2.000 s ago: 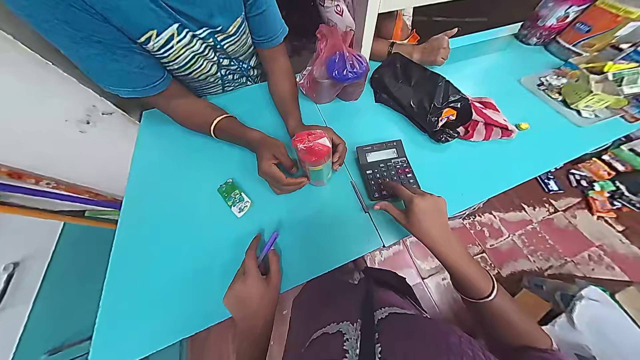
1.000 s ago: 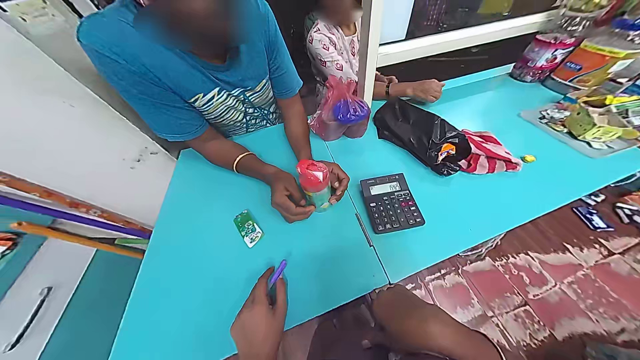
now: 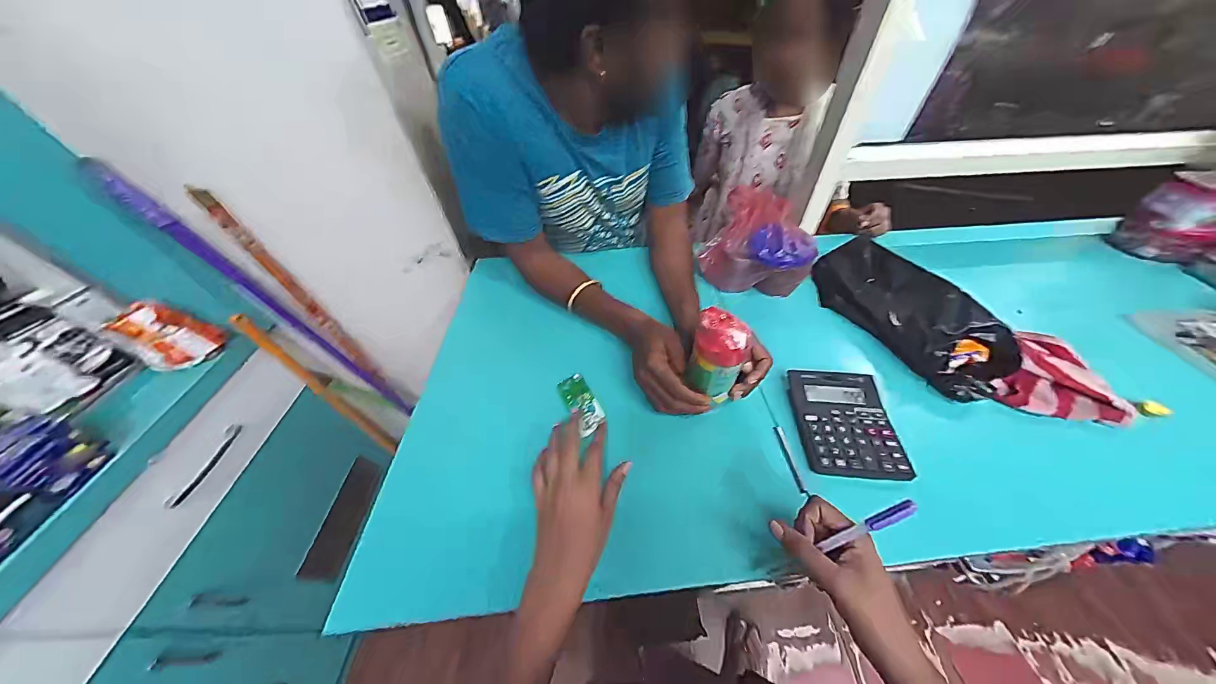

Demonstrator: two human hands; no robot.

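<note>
My left hand reaches over the turquoise counter, fingers spread, its fingertips at the lower end of a small green and white packet. Between the thumb and fingers of my right hand is a pen with a purple cap, close to the counter's front edge. A black calculator lies just beyond that hand. Across the counter, a person in a blue T-shirt holds a red-lidded jar in both hands.
Behind the jar stands a pink plastic bag with containers. A black plastic bag and a red-striped cloth lie to the right. Drawers and long poles are at the left. A second person stands behind.
My left hand, which held the pen, has moved to the green packet. The pen is now in my right hand, which was on the calculator two seconds ago. The view has swung left.
</note>
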